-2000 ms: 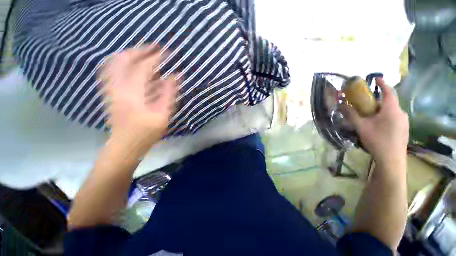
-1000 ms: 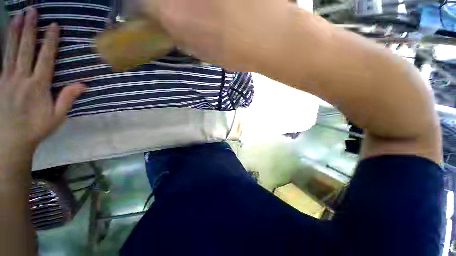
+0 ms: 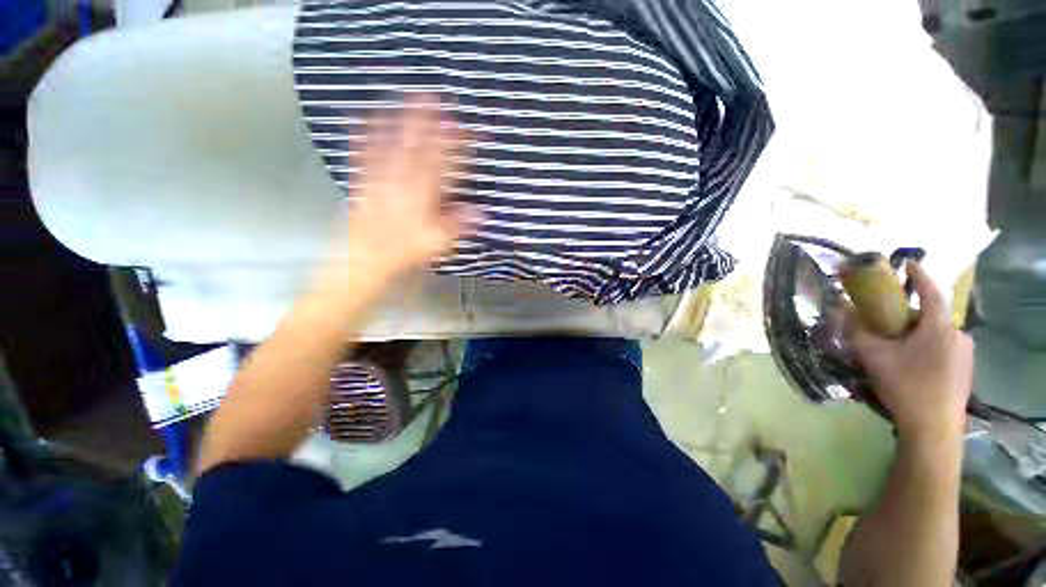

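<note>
The dark striped garment (image 3: 551, 149) lies over the grey-white padded board (image 3: 172, 138), with folds gathered at its right end. My left hand (image 3: 407, 189) is blurred, with fingers spread, over the left part of the garment; whether it touches the cloth is unclear. My right hand (image 3: 918, 361) is closed round the wooden handle (image 3: 877, 296) of the steam iron (image 3: 809, 315). The iron is at the right edge of the white table cover (image 3: 860, 126), away from the garment. A small black loop shows beside the handle.
The board's rounded end points left. Below it are a round striped object (image 3: 361, 401) and metal stand legs (image 3: 769, 493). A white label-like panel on a blue post (image 3: 189, 384) stands at the lower left. A dark cable runs right from the iron.
The iron has moved from over the garment to the right side. My left hand has lifted from its flat position at the far left. More of the board's left end shows.
</note>
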